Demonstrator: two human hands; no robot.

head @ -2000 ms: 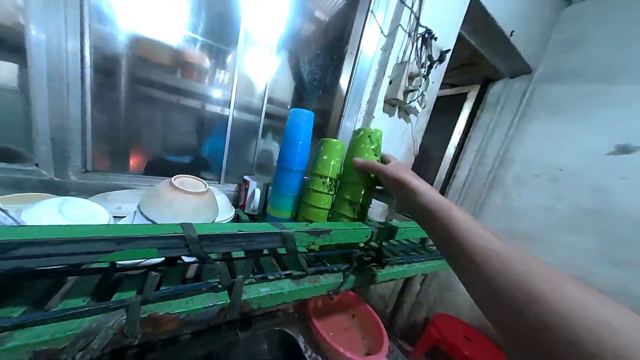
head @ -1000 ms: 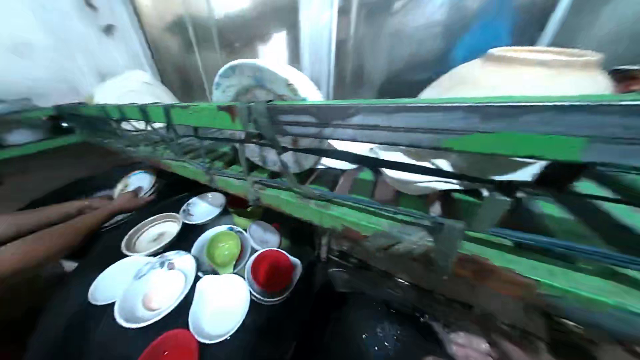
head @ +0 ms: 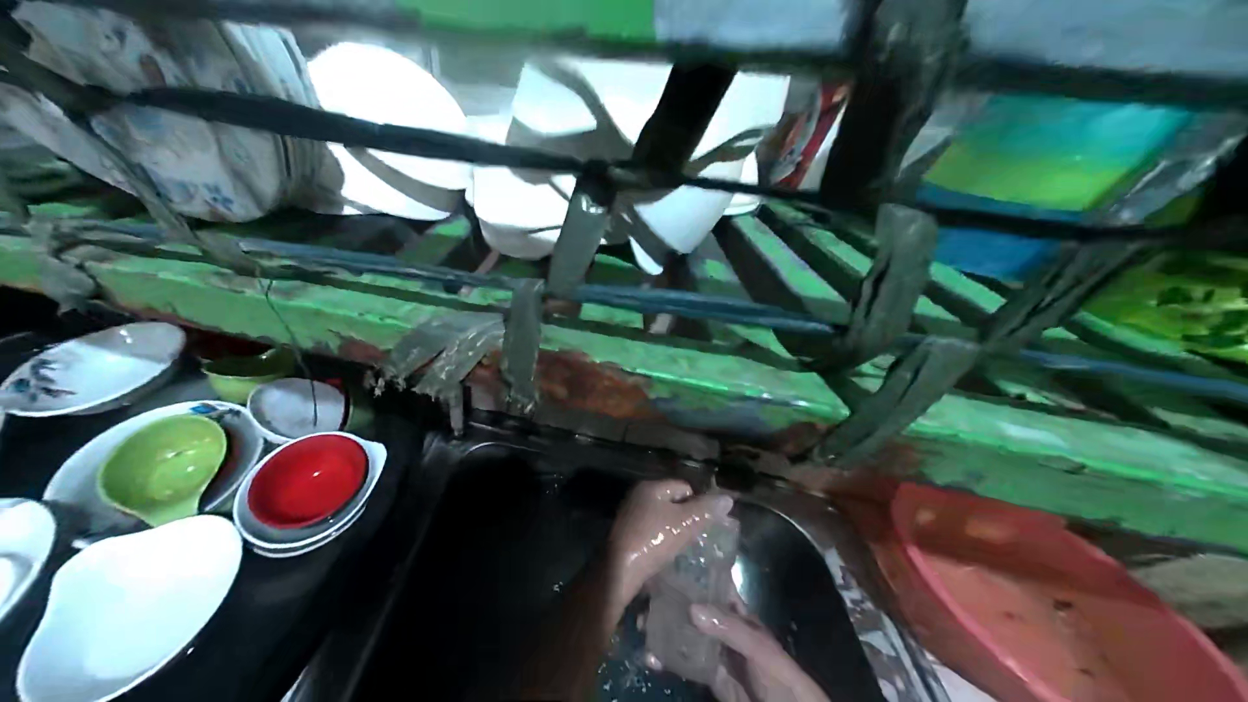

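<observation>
Low in the head view, a wet clear glass or cup (head: 690, 609) is held over the dark sink (head: 487, 546). My left hand (head: 663, 536) has its fingers around the upper part of the glass. Lower down, my right hand (head: 746, 643) grips it from the right, thumb along its side. Both hands look wet, and water drops show below them. The bottom of the glass and some of the fingers are blurred or hidden.
Left of the sink lie a red bowl (head: 309, 481), a green bowl (head: 164, 463) and a white dish (head: 132, 604). A pink-red plastic basin (head: 1063, 604) stands at right. Above runs a green slatted rack (head: 682, 375) with white bowls (head: 390, 127) and hanging strips.
The view has swung down to the sink. Two seconds ago a hand was at the green stacked cups on the rack; now both hands are on a clear glass.
</observation>
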